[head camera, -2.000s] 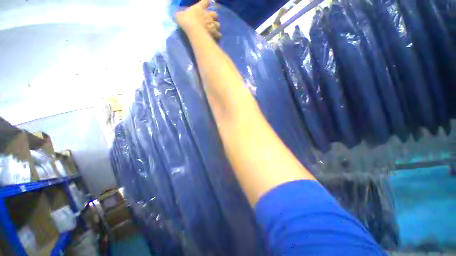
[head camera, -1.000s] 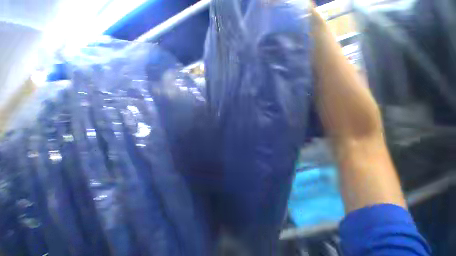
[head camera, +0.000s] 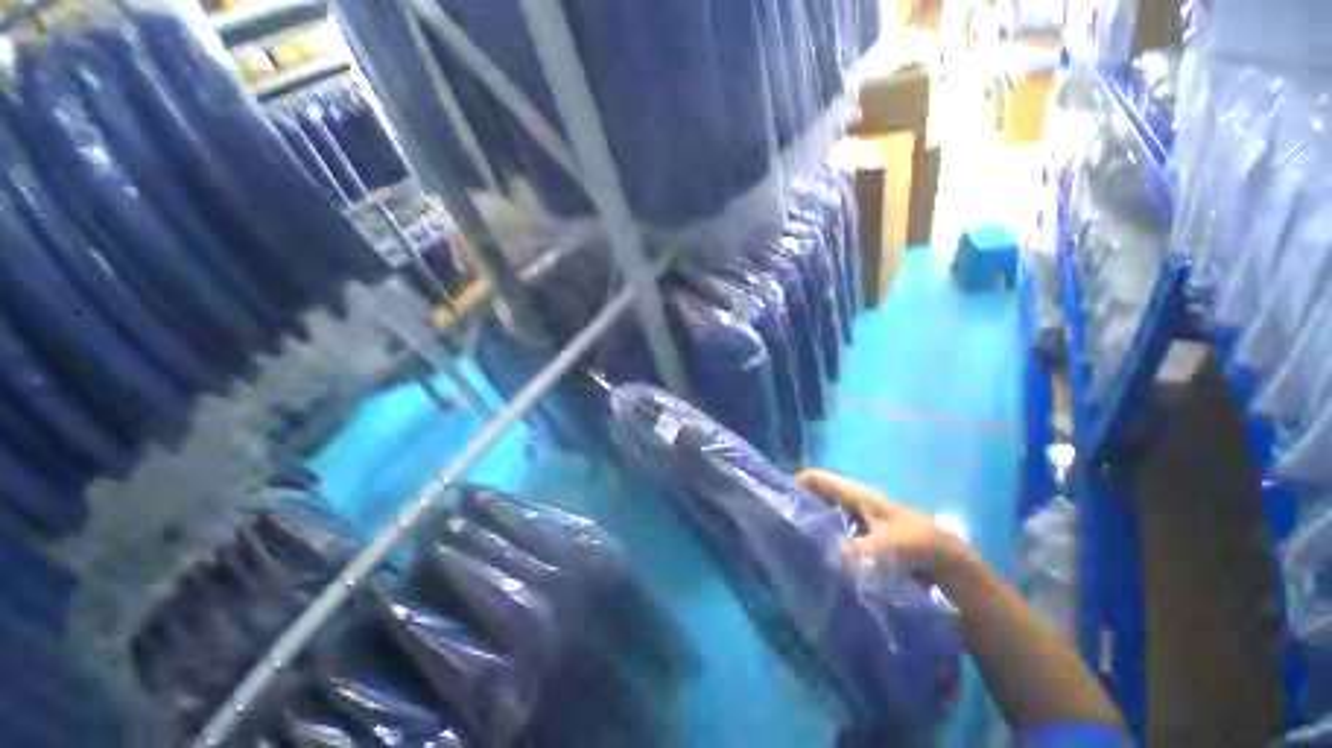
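Observation:
My right hand (head camera: 891, 535) comes in from the lower right and grips the plastic-covered side of a navy bagged garment (head camera: 730, 490). The garment slants from the silver rail (head camera: 424, 504) down to the lower right, with its top end close to the rail. A small white label shows near its top. Whether its hook is on the rail is too blurred to tell. Other bagged garments (head camera: 490, 585) hang along the rail at the lower left. My left hand is not in view.
More bagged garments hang at the upper left (head camera: 146, 219) and top centre (head camera: 672, 102). A blue-floored aisle (head camera: 920, 380) runs ahead with a blue box (head camera: 988, 256) and brown cartons (head camera: 882, 205). A blue rack (head camera: 1132, 373) stands at the right.
The view has turned from the high garments to the lower rail and the aisle. My right hand has come down from overhead to the bagged garment in front of me.

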